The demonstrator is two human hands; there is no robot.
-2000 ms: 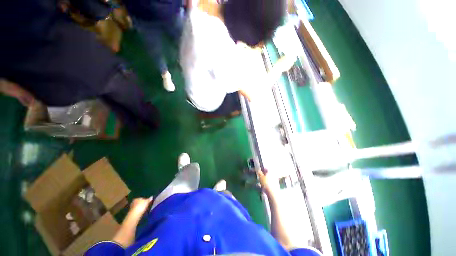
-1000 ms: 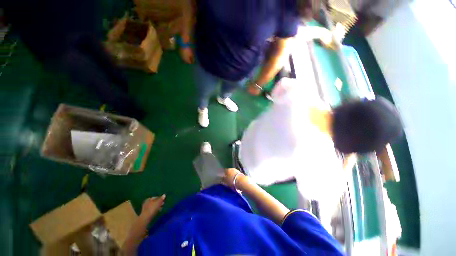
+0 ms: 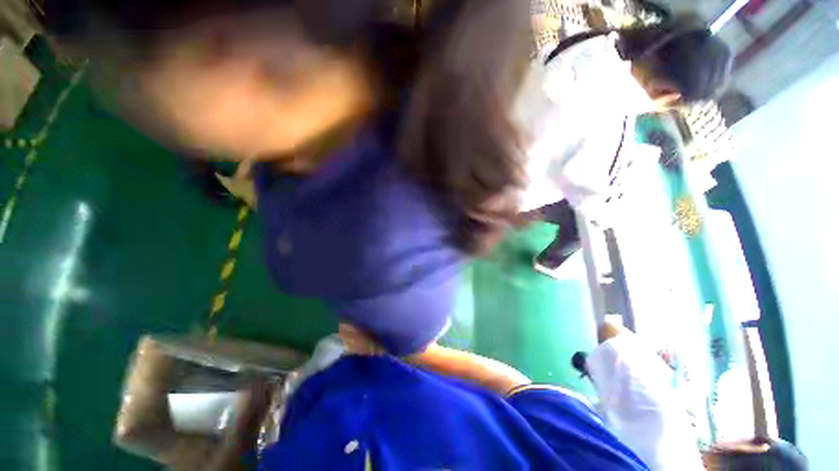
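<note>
My right forearm reaches across the front of my blue top. My right hand is mostly hidden behind another person's purple sleeve; a small patch of skin [image 3: 357,338] shows past it and may be part of my hand. Whether it holds anything cannot be seen. My left hand is not in view. An open brown carton [image 3: 138,391] lies at the lower left, with a white sheet [image 3: 202,410] and clear plastic at its right side. No work piece shows in my hands.
A person in purple [image 3: 363,230] stands very close in front, blurred, with long dark hair. People in white [image 3: 589,120] sit along the bright line at the right. A heap of small yellowish parts [image 3: 687,213] lies on it. Yellow-black tape [image 3: 227,267] marks the green floor.
The view has swung round and the person in purple is now much nearer, covering the upper middle. My left hand has gone out of view and my right hand has become mostly hidden.
</note>
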